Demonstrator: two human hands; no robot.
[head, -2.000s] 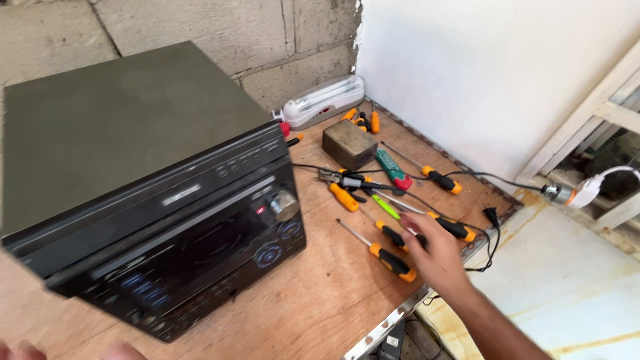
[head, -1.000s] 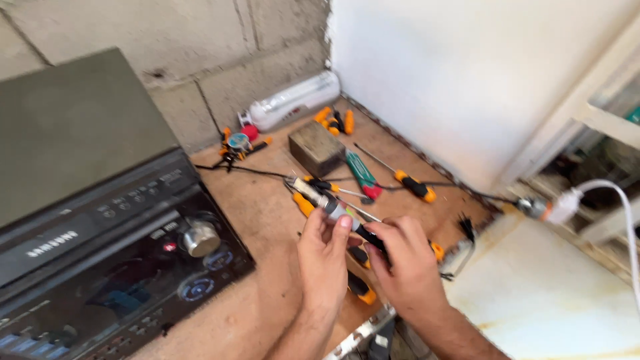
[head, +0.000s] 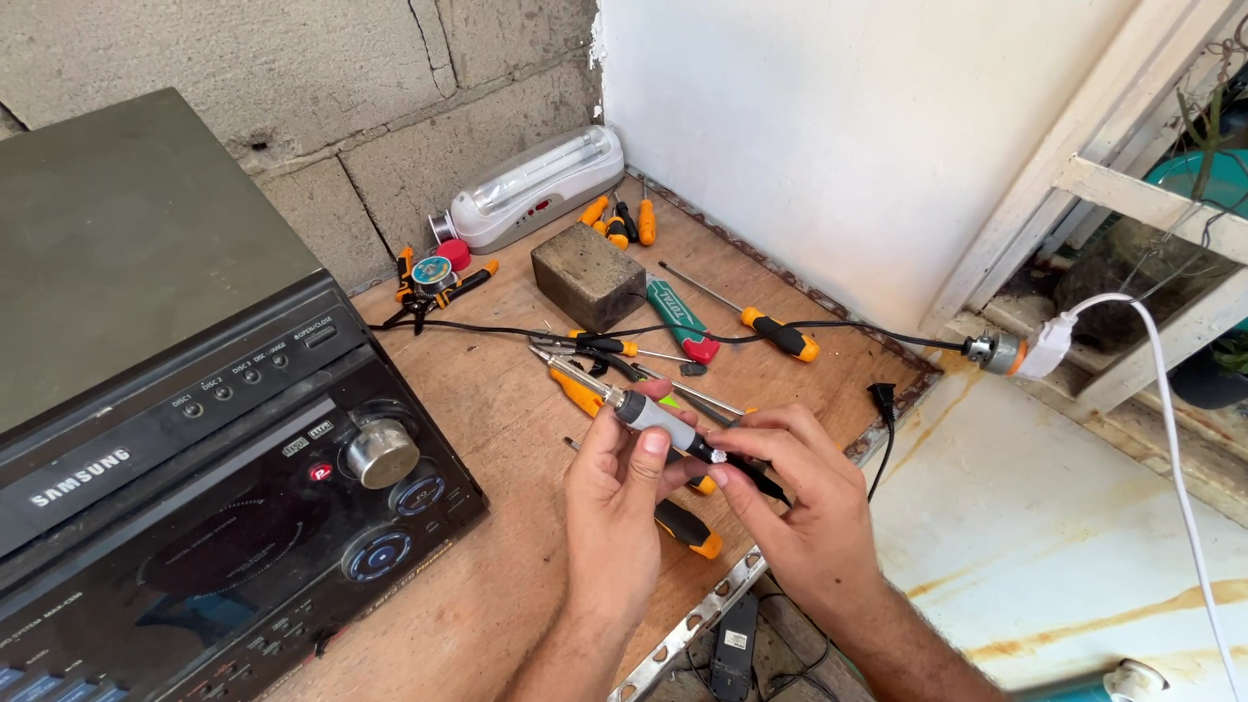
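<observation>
A soldering iron [head: 655,417] with a grey and black handle is held over the wooden table, its metal tip pointing up and left. My left hand [head: 624,487] grips the grey part, thumb on top. My right hand [head: 804,487] pinches the black rear end, where a small whitish piece shows at the fingertips. Beneath and around the hands lie orange-and-black screwdrivers, partly hidden; one handle [head: 689,529] shows below them. Behind the iron are a green-and-red utility knife [head: 680,320] and another screwdriver [head: 780,333].
A black Samsung stereo unit [head: 224,468] stands on the left. Toward the wall are a metal block [head: 589,277], a white lamp [head: 538,190], a solder spool [head: 431,272] and pliers [head: 468,284]. A black cord [head: 468,329] crosses the table to a plug connection [head: 994,351].
Two seconds ago my right hand was reaching among the tools and my left was barely in view at the lower left. Now both hands are on the soldering iron, above the table.
</observation>
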